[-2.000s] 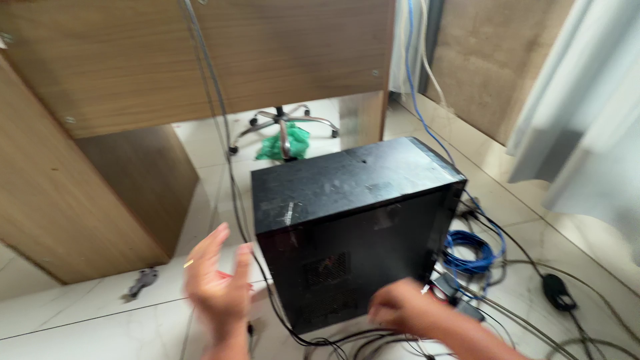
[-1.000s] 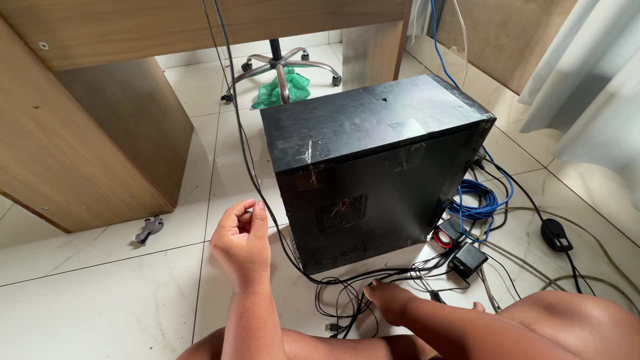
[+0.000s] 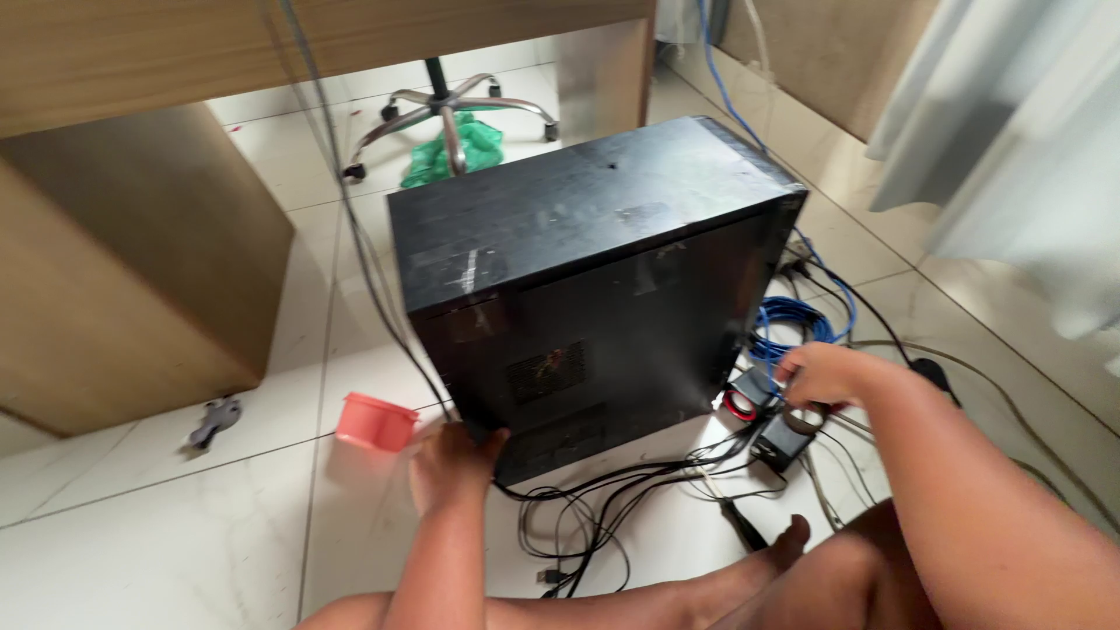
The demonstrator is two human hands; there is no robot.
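Note:
A black computer tower case (image 3: 612, 350) stands on the tiled floor in front of me. My left hand (image 3: 455, 459) is at its lower left corner, by the black cables that hang down there; its grip is hard to make out. A pink plastic container (image 3: 376, 422) is just left of that hand. Right of the case, my right hand (image 3: 818, 376) reaches over two small black boxes, one with a red ring (image 3: 740, 404) and one with a dark round part (image 3: 779, 440); its fingertips are partly hidden. A black-handled tool (image 3: 744, 525) lies near my foot.
Tangled black cables (image 3: 595, 507) lie before the case, and a blue cable coil (image 3: 792, 324) lies to its right. A wooden desk (image 3: 236, 52) stands behind, with a chair base (image 3: 444, 103) and green plastic bag (image 3: 481, 144) beyond. Light curtains (image 3: 1032, 131) hang at right.
My left hand has moved down to the case's lower corner. My right hand has gone from the cables in front to the small black boxes at right. The pink container now shows on the floor.

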